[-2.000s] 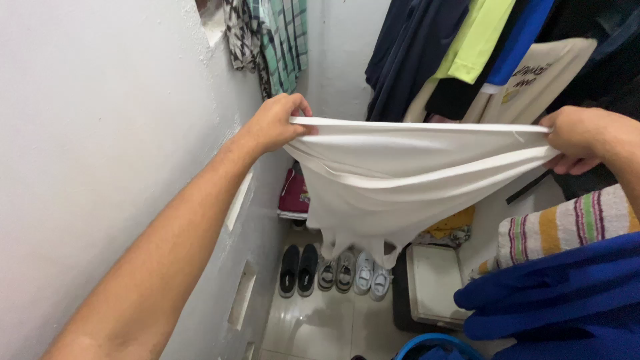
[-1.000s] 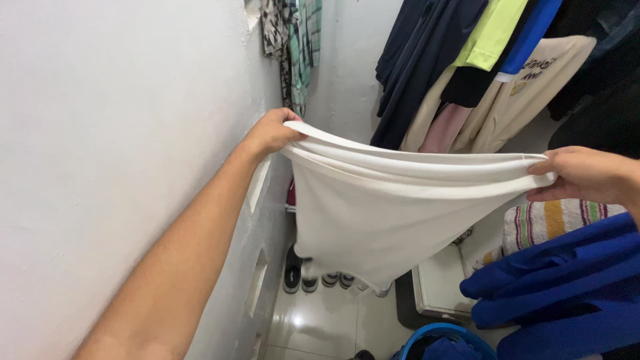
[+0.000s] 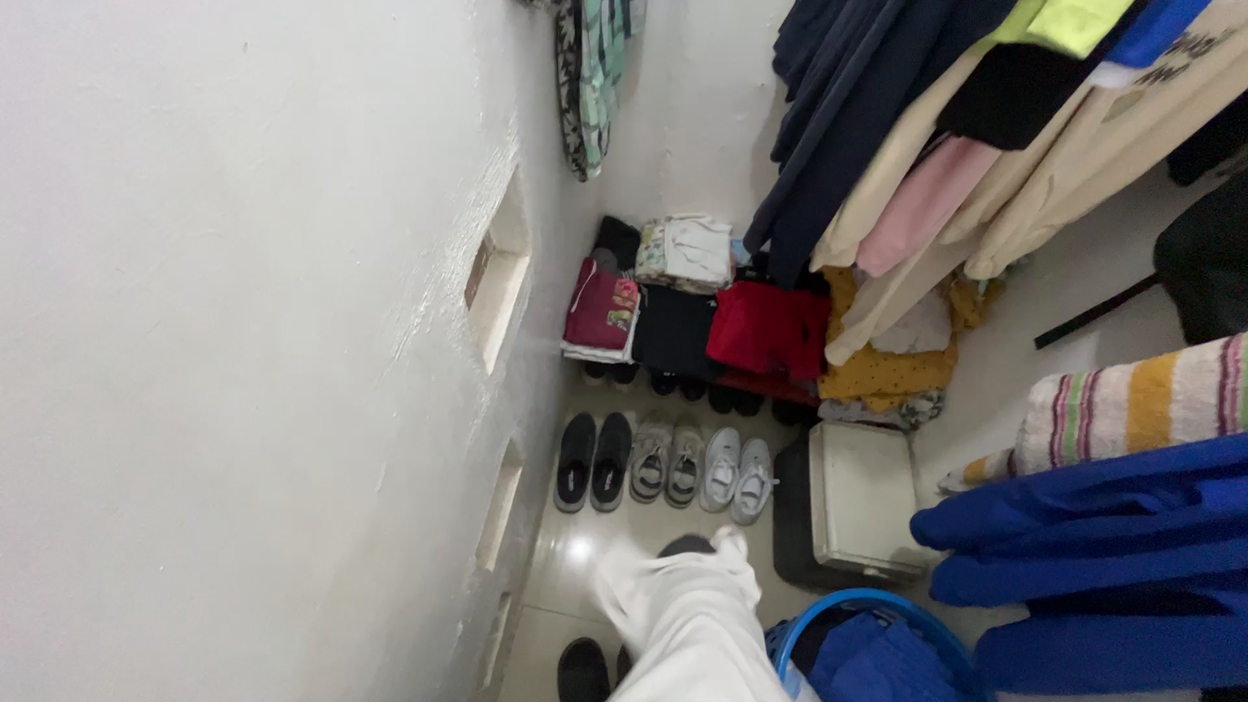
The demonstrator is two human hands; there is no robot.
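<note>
A white cloth garment (image 3: 697, 624) hangs bunched and partly blurred at the bottom centre, its lower part cut off by the frame edge. Neither my left hand nor my right hand shows, so what holds the garment cannot be seen. Just right of it stands a blue plastic laundry basket (image 3: 902, 600) with blue and dark clothes inside. Behind the garment a dark round shape on the floor is partly covered. Blue cloth (image 3: 1082, 546) hangs at the right, below a striped towel (image 3: 1141, 405).
Pairs of shoes (image 3: 648, 458) line the tiled floor before folded clothes (image 3: 682, 327). A lidded box (image 3: 868, 497) stands beside them. Hanging clothes (image 3: 877, 127) crowd the upper right. The white wall (image 3: 244, 341) at left has recessed openings; a dark shoe (image 3: 583, 668) lies near its foot.
The white garment, stretched between both hands earlier, is now bunched low at the bottom centre. Both hands have left the view. The folded clothes and shoes behind it have come into sight.
</note>
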